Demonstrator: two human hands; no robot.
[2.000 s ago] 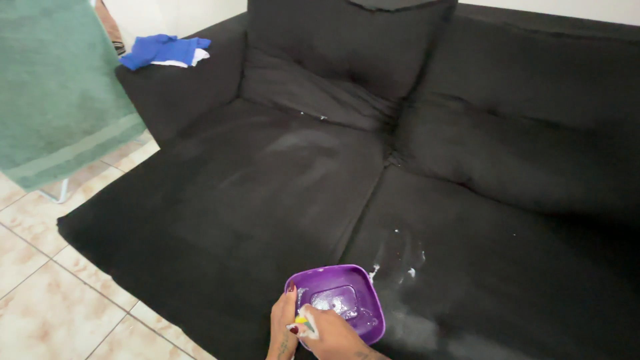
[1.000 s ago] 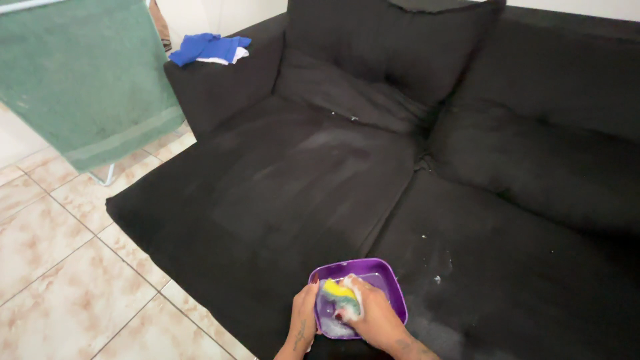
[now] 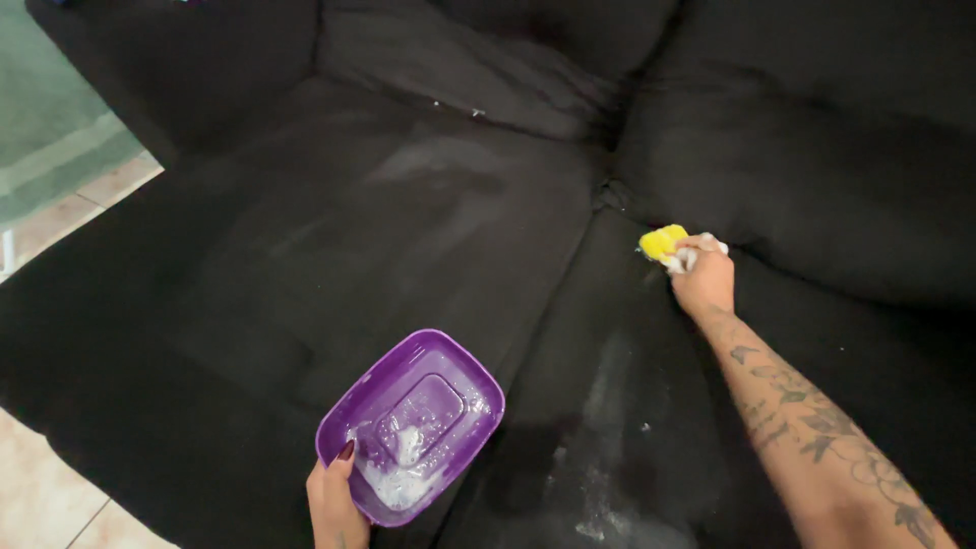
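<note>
My left hand (image 3: 335,492) grips the lower left rim of a purple plastic basin (image 3: 457,358), its thumb over the edge. Suds and a little liquid lie in the basin, which is tilted above the sofa seat. My right hand (image 3: 705,271) holds a yellow sponge (image 3: 662,242) covered partly in white foam, at the back of the right seat cushion (image 3: 656,343) of a black fabric sofa. Pale streaks and foam specks mark this cushion. The left seat cushion (image 3: 427,229) bears a faint whitish smear.
Black back cushions (image 3: 801,152) rise behind the seats, and the sofa's armrest (image 3: 168,69) stands at upper left. A green towel (image 3: 53,130) hangs beside it. Tiled floor (image 3: 46,480) shows at lower left. White bits lie in the crease (image 3: 478,113) behind the left seat.
My right hand has moved out of the basin with the sponge, up and right to the back of the right seat. My left hand still holds the basin. The view has moved closer.
</note>
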